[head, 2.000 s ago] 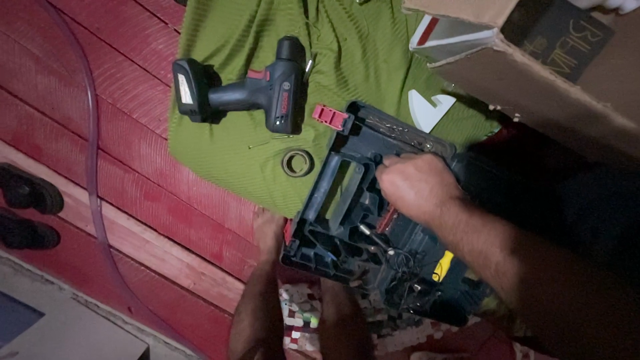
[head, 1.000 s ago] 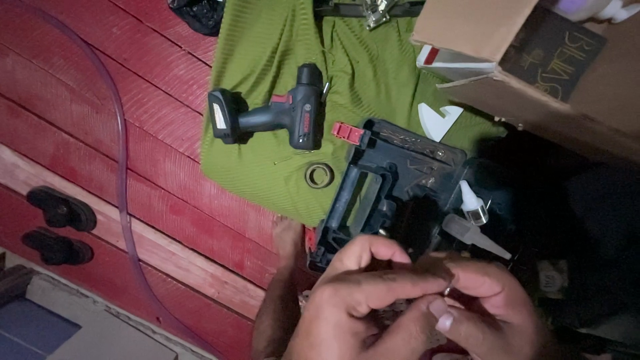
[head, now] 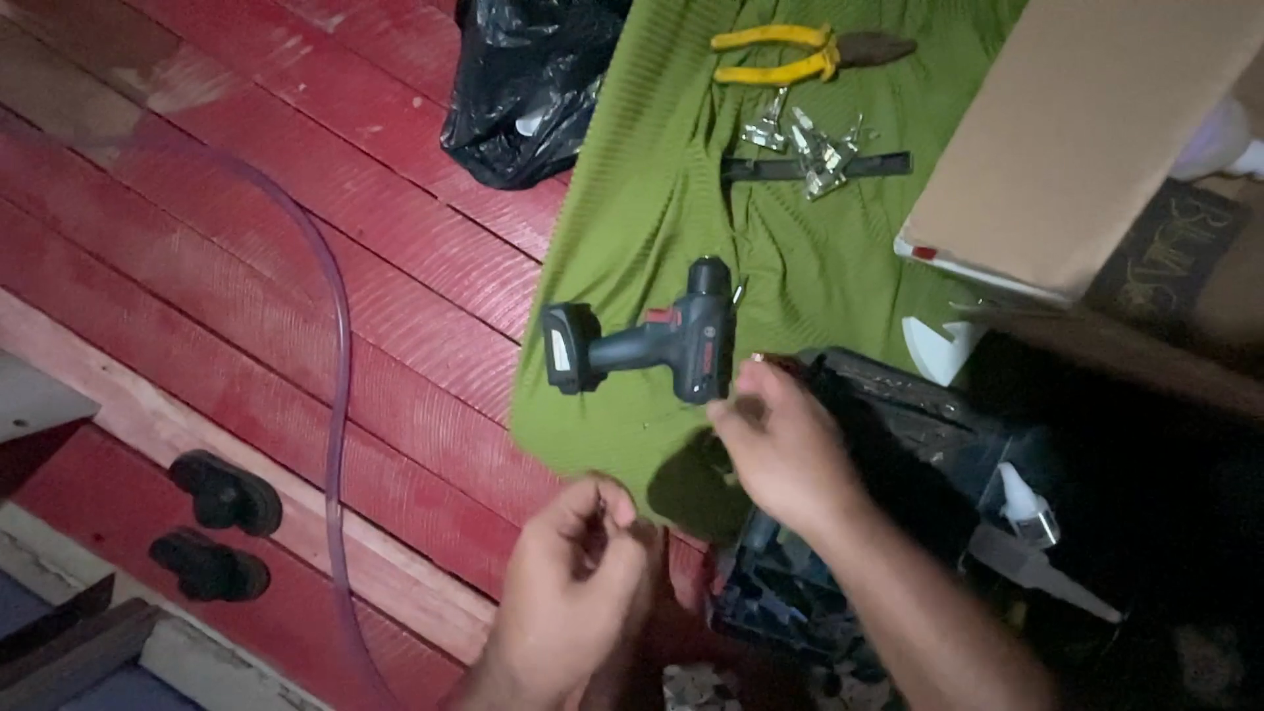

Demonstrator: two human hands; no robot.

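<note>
My left hand [head: 583, 573] is at the lower middle, its fingers curled together; whether something small is between them cannot be told. My right hand [head: 785, 444] is over the left part of the dark tool case [head: 889, 395], fingertips near the drill's rear end, blurred, its contents unclear. A Bosch cordless drill [head: 681, 341] lies on its side on the green cloth [head: 602, 425]. Beyond it are yellow-handled pliers [head: 790, 54], several shiny metal hinges [head: 820, 158] and a dark strip [head: 879, 165]. A white plastic piece [head: 933, 351] lies beside the case.
A cardboard box [head: 1047, 128] stands at the upper right, a black plastic bag [head: 523, 99] at the top. A purple hose [head: 341, 395] crosses the red plank floor [head: 425, 326]. Dark sandals [head: 222, 494] lie at the left. A white-nozzled bottle [head: 1027, 504] is by the case.
My hands, together over the case one second ago, are now apart; the right one has moved up toward the drill. The view has shifted, bringing the pliers into sight.
</note>
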